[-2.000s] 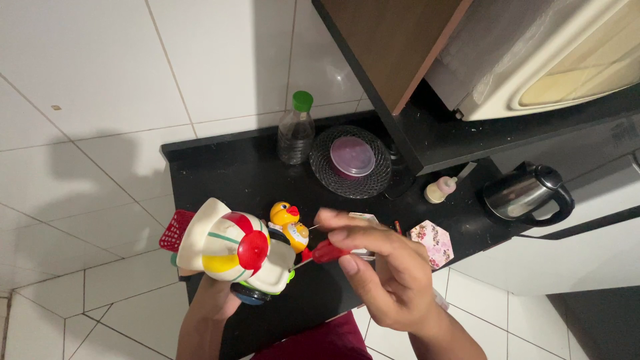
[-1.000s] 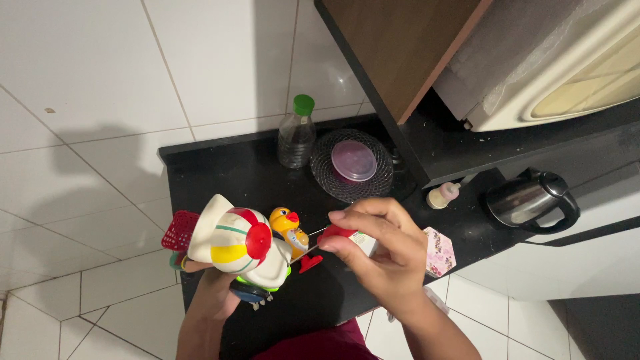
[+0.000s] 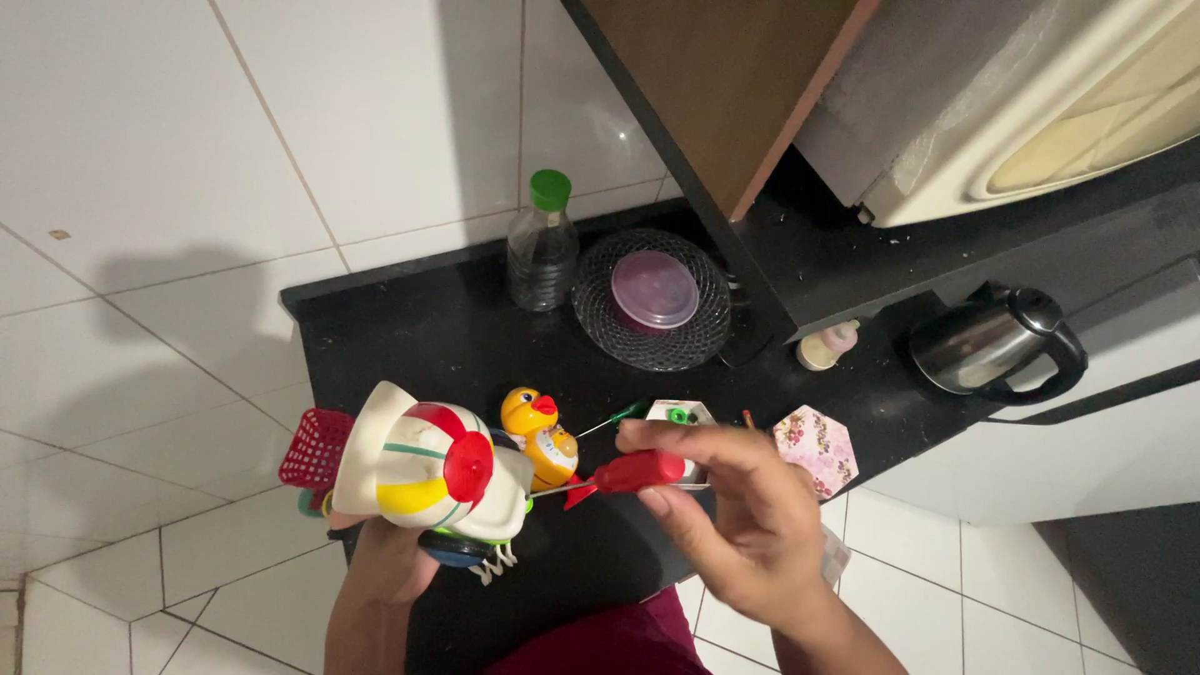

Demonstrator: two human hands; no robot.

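Observation:
My left hand [image 3: 398,560] holds a plastic toy figure [image 3: 450,459] from below; it has a white, red and yellow cap, a red basket [image 3: 316,448] and dark wheels. In my right hand [image 3: 741,506], thumb and fingers pinch the red handle of a screwdriver [image 3: 640,472]. Its shaft points left and reaches the toy's side; the exact tip contact is hard to see. A yellow toy duck [image 3: 541,436] with a red beak lies on the counter just behind the toy. Near it lies a green-handled screwdriver [image 3: 626,412], partly hidden by the duck.
On the black counter [image 3: 403,347] stand a green-capped bottle [image 3: 544,244], a patterned plate [image 3: 600,323] bearing a lidded purple container [image 3: 654,289], and a small bottle [image 3: 827,345]. An electric kettle [image 3: 984,342], an open hexagonal box [image 3: 677,410] and a floral hexagonal lid [image 3: 817,450] are at right.
My right fingers have shifted and opened out somewhat around the red screwdriver handle. The toy remains in my left hand, and the duck stays on the counter.

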